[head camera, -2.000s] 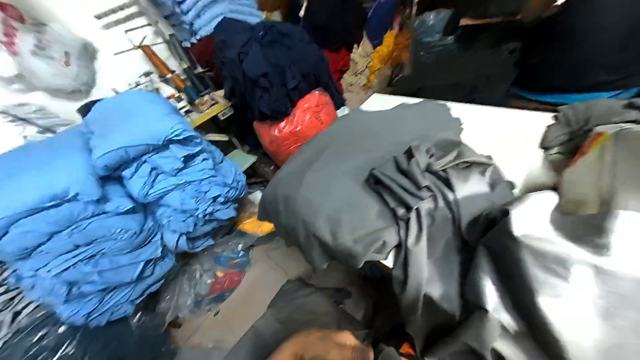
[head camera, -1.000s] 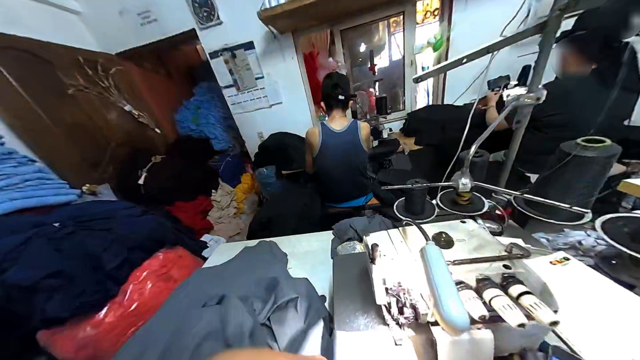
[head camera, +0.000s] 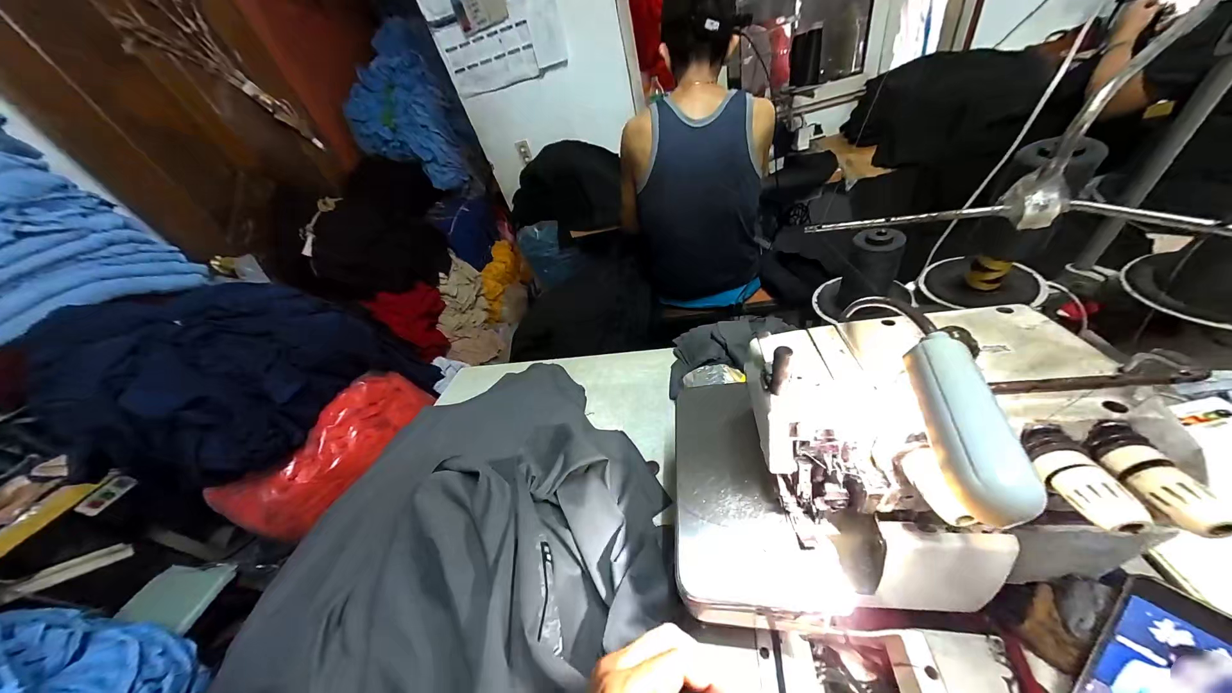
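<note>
One of my hands (head camera: 654, 662) shows at the bottom edge, just right of the middle, at the right edge of a grey fabric garment (head camera: 462, 539); I cannot tell which hand it is, nor whether it grips the cloth. My other hand is out of view. The grey garment, with a short zipper, lies in folds over the left part of the white table (head camera: 626, 395). Right of it stands an overlock sewing machine (head camera: 828, 433) with a lit needle area, a metal plate (head camera: 722, 500) and a pale blue lamp housing (head camera: 972, 433).
A person (head camera: 698, 192) sits beyond the table, back turned. Another person's arm (head camera: 1121, 58) shows at top right. Dark thread cones (head camera: 874, 260) stand behind the machine. A red plastic bag (head camera: 327, 462), navy fabric (head camera: 192, 375) and stacked blue fabric (head camera: 77, 231) are at left. A lit screen (head camera: 1165, 640) is at bottom right.
The view has swung far to the right since the oldest frame, then tipped down. Whether the hand or the cloth has itself moved is not plain.
</note>
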